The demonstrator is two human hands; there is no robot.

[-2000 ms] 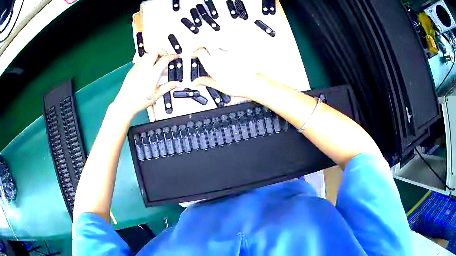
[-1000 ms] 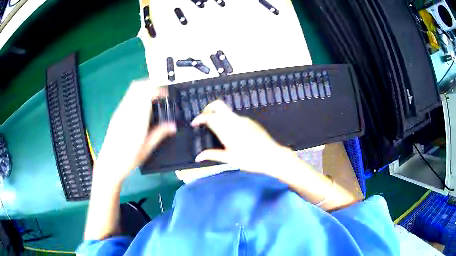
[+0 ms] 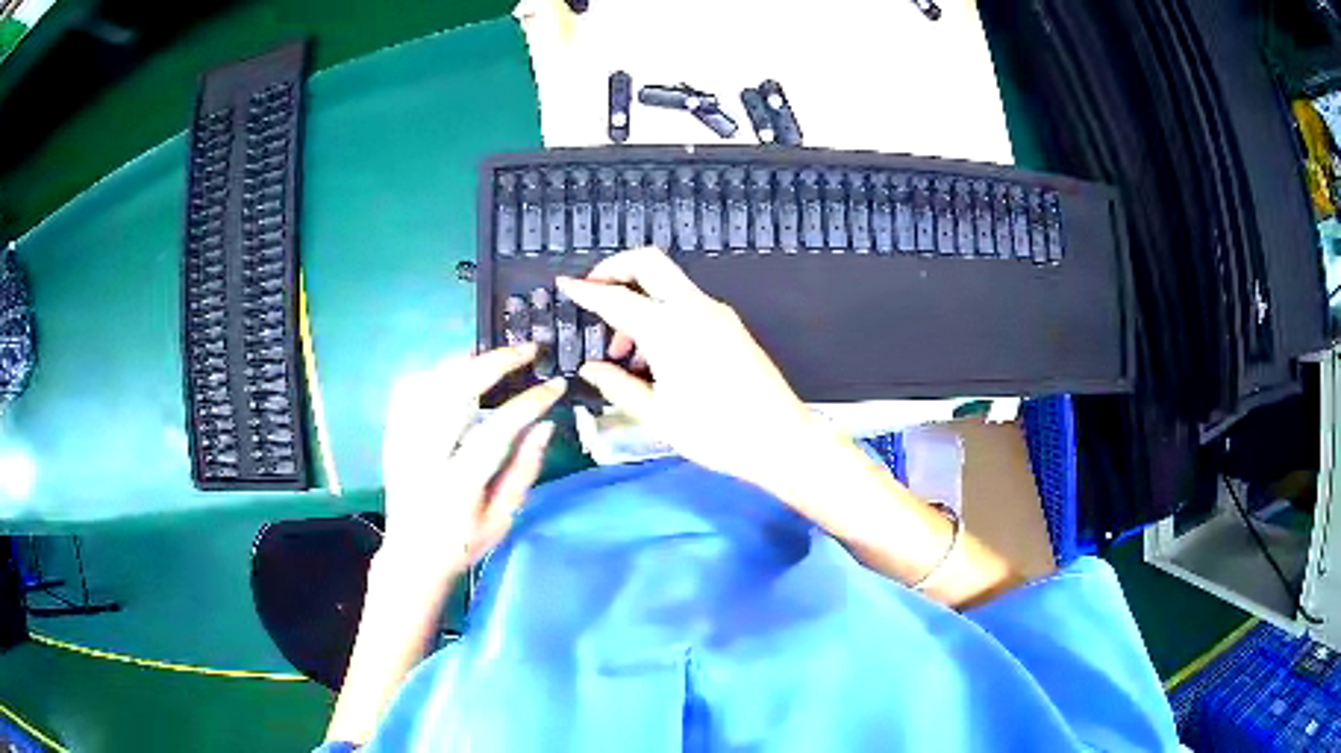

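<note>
A black holding tray lies in front of me with a full-looking row of small black parts along its far side. Several small black parts stand side by side at the left end of the near side. My right hand is on the right of these parts, thumb and fingers around the rightmost ones. My left hand is at their lower left, fingertips near their lower ends; whether it grips any is unclear. Loose black parts lie on the white sheet beyond the tray.
A filled side tray with two rows lies on the green bench at left. A tall black tray stack stands at right. A black stool is at lower left. Cardboard and blue crates are at lower right.
My hands have moved from the loose parts on the sheet to the tray's near left area. Several parts now stand in a second row there. The view has shifted.
</note>
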